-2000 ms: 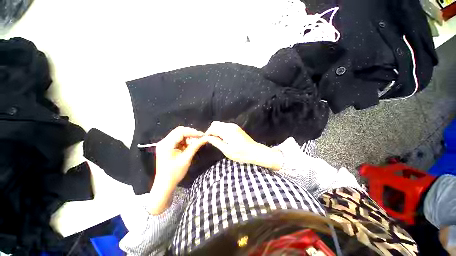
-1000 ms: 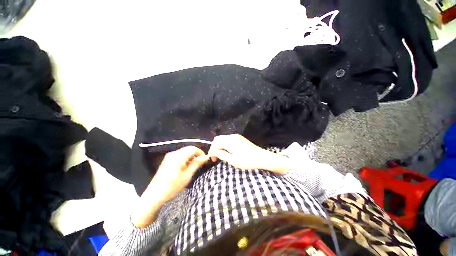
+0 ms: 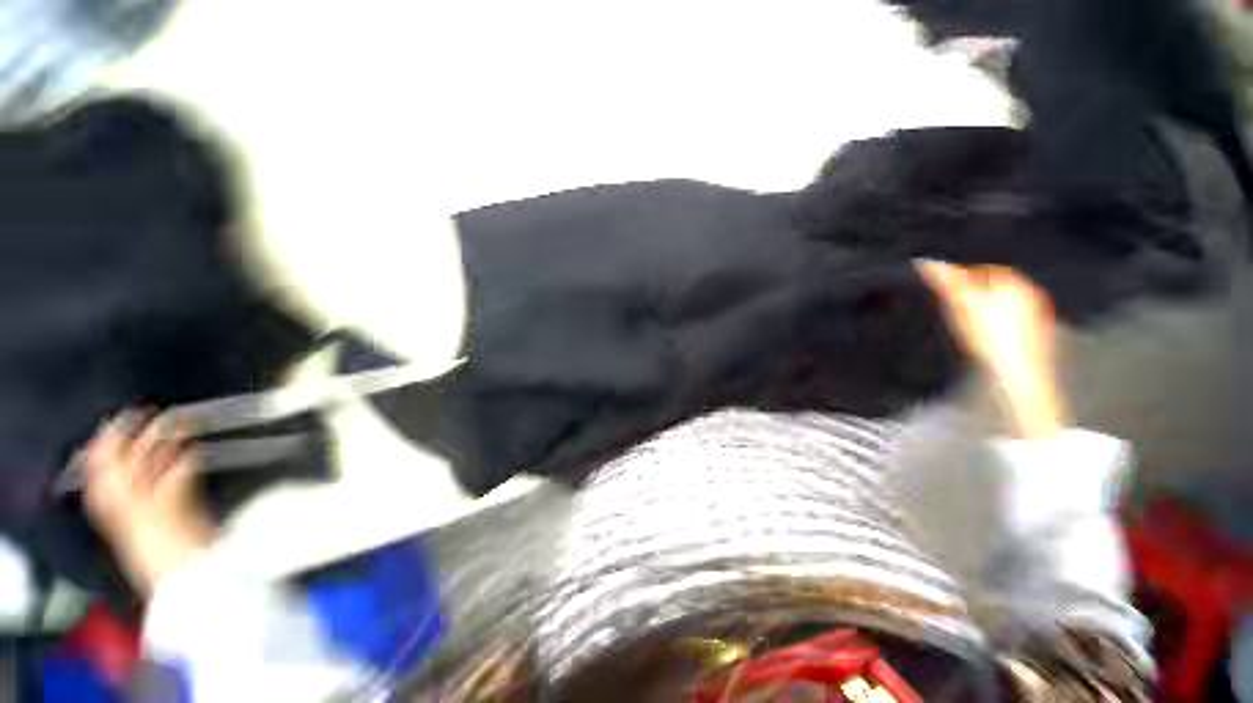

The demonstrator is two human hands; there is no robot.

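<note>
The frame is strongly blurred. A black garment (image 3: 605, 295) lies across the pale table in front of me. My left hand (image 3: 144, 488) is at the far left, over the dark garment pile. Pale blurred streaks, seemingly white drawcord (image 3: 282, 401), run from near that hand to the black garment's left edge. My right hand (image 3: 992, 309) is at the right end of the black garment, fingers on or just above the dark cloth. Whether either hand grips anything is too blurred to tell.
The left garment pile (image 3: 96, 261) and right garment pile (image 3: 1113, 83) flank the pale table (image 3: 550, 83). A blurred white cord bundle (image 3: 983, 58) is at upper right. A red stool (image 3: 1195, 577) is at lower right, and a blue object (image 3: 378, 604) at lower left.
My hands have moved apart, the left far left and the right to the garment's right end. The white cord now stretches leftward off the garment. The view has shifted and blurred.
</note>
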